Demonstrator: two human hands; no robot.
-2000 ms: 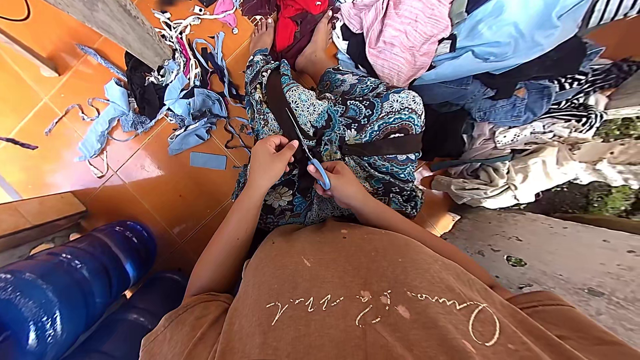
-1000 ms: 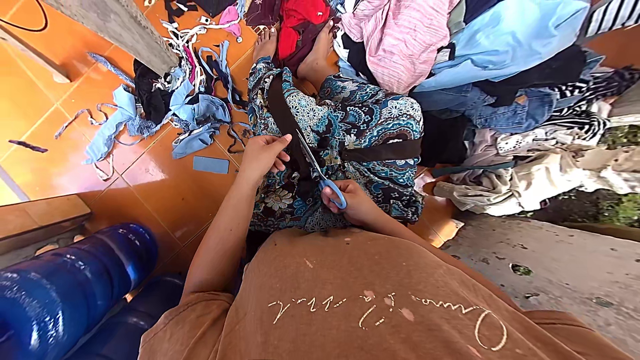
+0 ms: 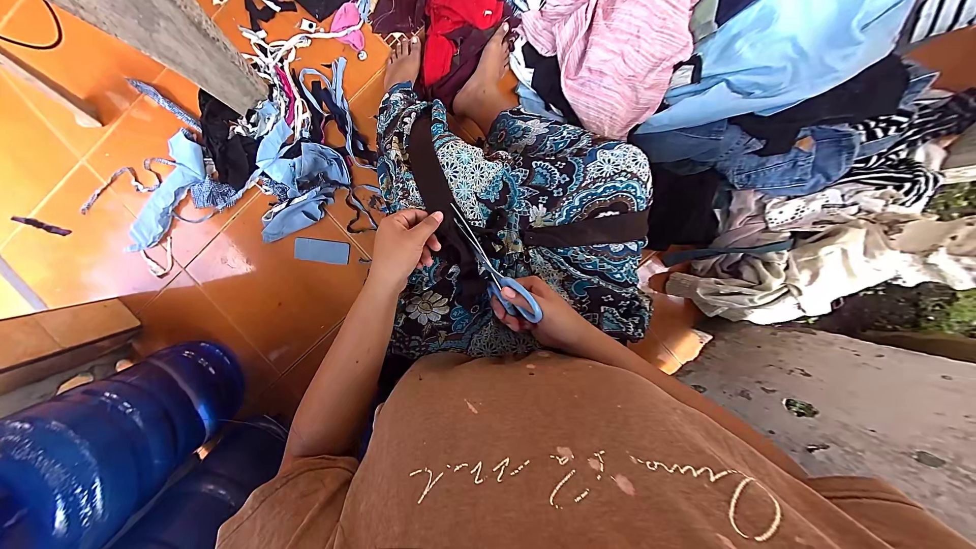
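Across my lap, over patterned blue trousers, lies a long strip of black fabric (image 3: 587,231). My left hand (image 3: 409,245) pinches the dark fabric between thumb and fingers, just left of the scissor blades. In my right hand (image 3: 534,305) are scissors with blue handles (image 3: 482,259), their blades pointing up and away from me along the dark cloth. The blades look slightly apart. Whether they are cutting the cloth cannot be told.
Cut cloth strips and denim scraps (image 3: 301,171) lie on orange tiles at the left, near a small blue-grey rectangle (image 3: 322,251). A large clothes pile (image 3: 762,91) spreads at the right. Blue water bottles (image 3: 107,427) lie at lower left. A concrete ledge (image 3: 839,396) borders the right side.
My right hand with the scissors has shifted a little right, away from my left hand, between the oldest frame and now. The blades show more fully than two seconds ago.
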